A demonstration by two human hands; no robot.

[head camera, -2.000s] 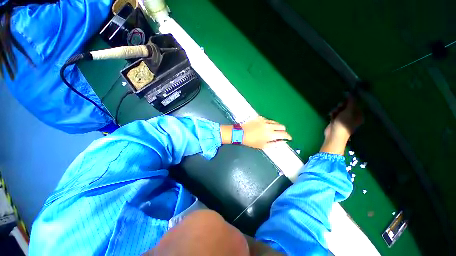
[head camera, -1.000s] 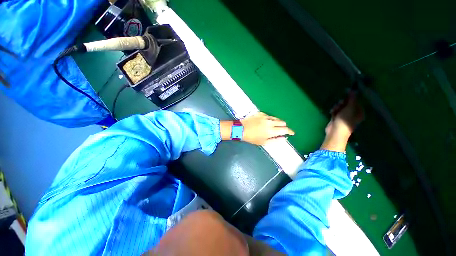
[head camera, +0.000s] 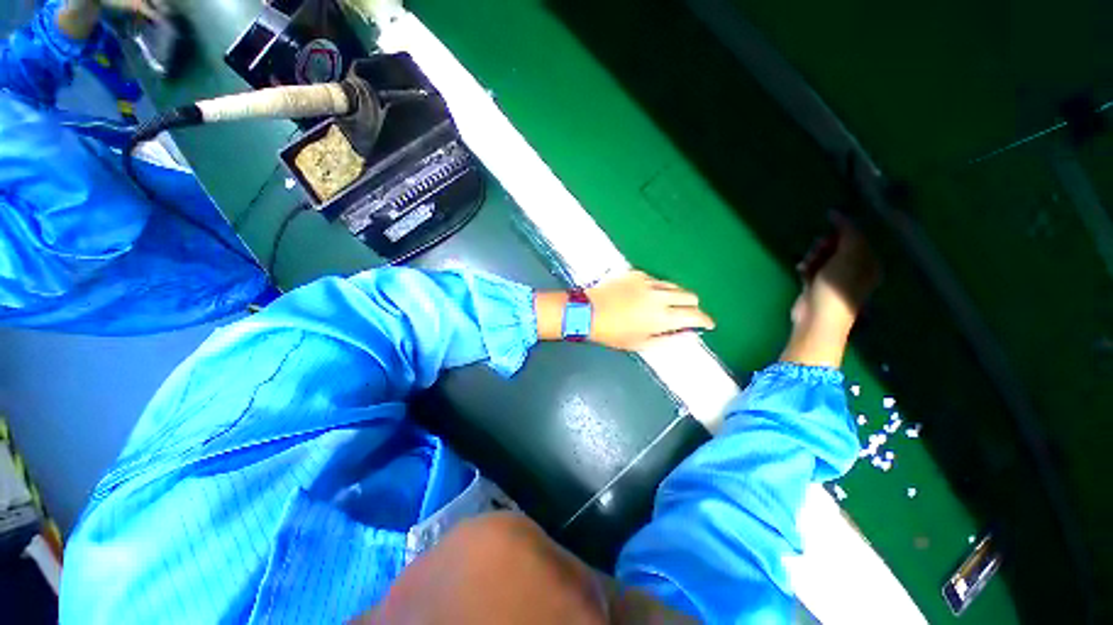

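Note:
My left hand (head camera: 641,311) lies palm down on the white edge rail (head camera: 525,171), fingers a little apart and pointing to the green conveyor belt; it holds nothing. My right hand (head camera: 837,269) reaches over the belt into the dark shadow; its fingers are dim, and I cannot tell whether they hold anything. Small white pieces (head camera: 881,440) lie scattered on the belt beside my right sleeve. An electronic unit (head camera: 974,571), flat with a pale frame, lies on the belt at the lower right.
At the upper left stand a black soldering station (head camera: 409,202), a yellow sponge (head camera: 327,161) and a soldering iron (head camera: 275,103) with a pale handle and black cable. Another person's blue sleeve (head camera: 98,232) is at the far left. A dark raised cover overhangs the belt's far side.
The white pieces and the unit have shifted slightly down and right. The other person's arm has moved, and a hand now shows at the top left. My left hand stays on the rail.

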